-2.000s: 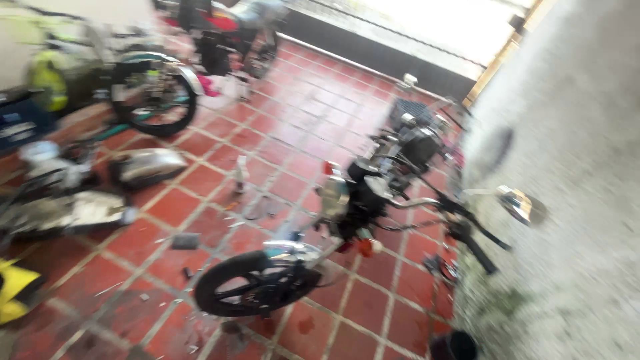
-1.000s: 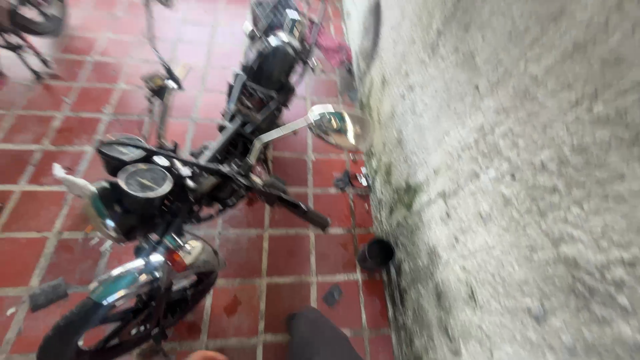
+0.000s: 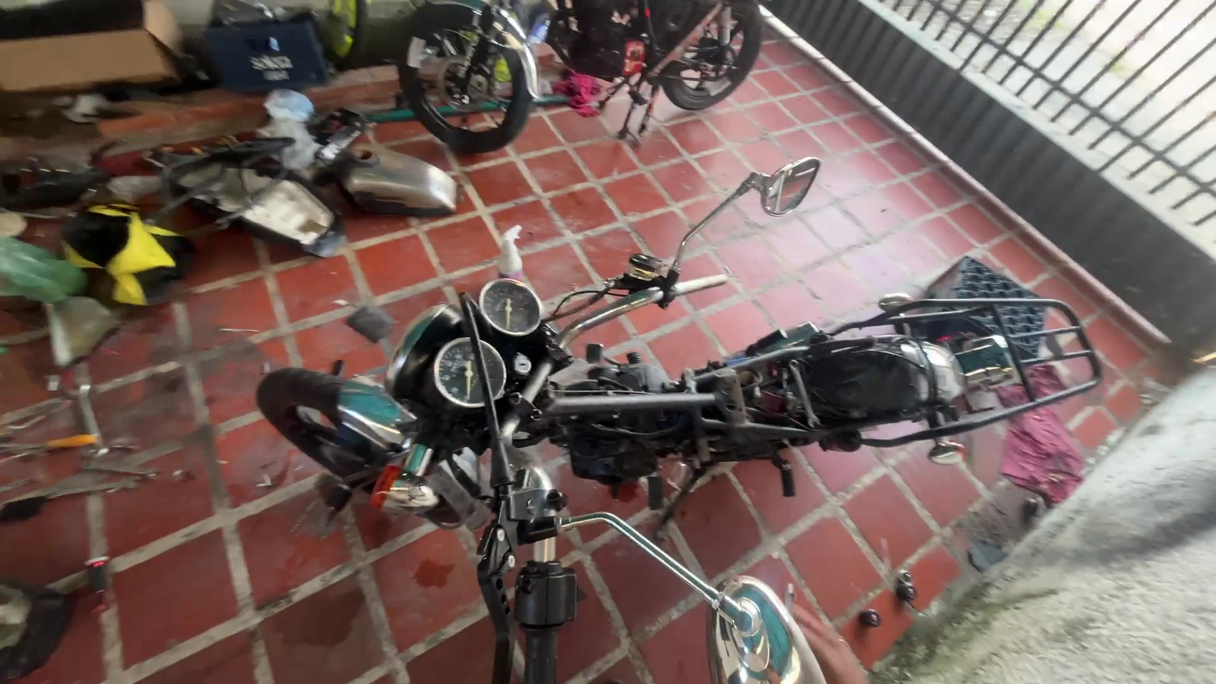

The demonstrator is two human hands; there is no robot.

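Note:
A partly stripped motorcycle (image 3: pixel 646 404) stands across the middle, its front wheel (image 3: pixel 309 418) at the left and its black rear rack (image 3: pixel 1073 370) at the right. Two round gauges (image 3: pixel 470 372) sit by the handlebar. The far handlebar end (image 3: pixel 703 285) is bare metal, with a mirror (image 3: pixel 790 186) above it. The near end has a black lever (image 3: pixel 496 579), a switch housing (image 3: pixel 546 594) and a chrome mirror (image 3: pixel 760 632). Neither of my hands can be made out. A blurred reddish-brown shape beside the near mirror cannot be identified.
Another motorcycle (image 3: pixel 465 76) stands at the back. A metal fuel tank (image 3: pixel 399 180), removed parts and tools lie on the red tiles at left. A crate (image 3: pixel 997 294) and pink cloth (image 3: pixel 1045 437) are by the rack. A rough wall (image 3: pixel 1092 570) borders the lower right, a barred gate (image 3: pixel 1073 123) the upper right.
The view has swung far from the wall and now looks along the motorcycle from above its handlebar. The dark-clothed leg seen a second ago at the bottom is out of view.

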